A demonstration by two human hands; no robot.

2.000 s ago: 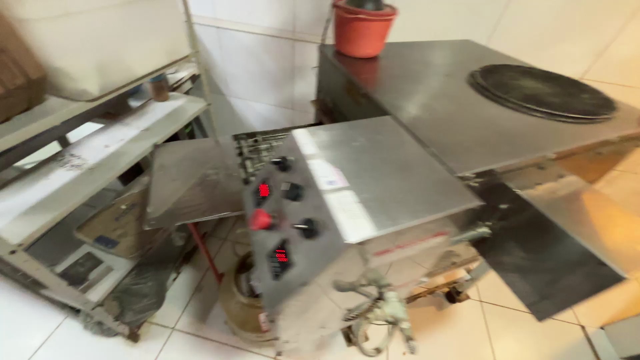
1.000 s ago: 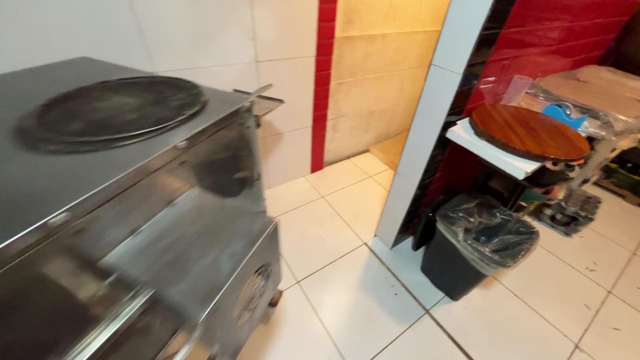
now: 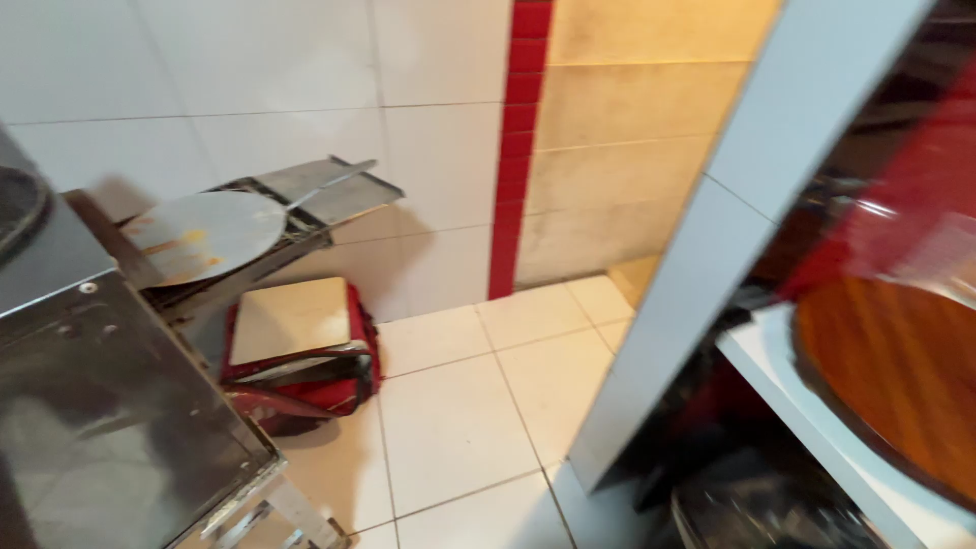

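Observation:
Neither my left hand nor my right hand shows in the head view. At the left, a round metal pizza peel [image 3: 210,236] with yellowish stains lies on a dark shelf behind the steel oven [image 3: 84,427]; its thin handle points up and to the right across a flat metal sheet [image 3: 328,187]. On the right, a round brown wooden board [image 3: 900,381] rests on a white surface [image 3: 812,412].
A red bag [image 3: 354,381] with a pale flat panel [image 3: 293,320] on top stands on the tiled floor [image 3: 450,435] beside the oven. A white tiled pillar [image 3: 686,252] rises right of centre. A bin with a plastic liner [image 3: 762,503] sits below the white surface, partly cut off.
The view has swung right from the steel equipment and then come closer to the oven's far side, where the peel and red bag now show. No hand appears in any frame.

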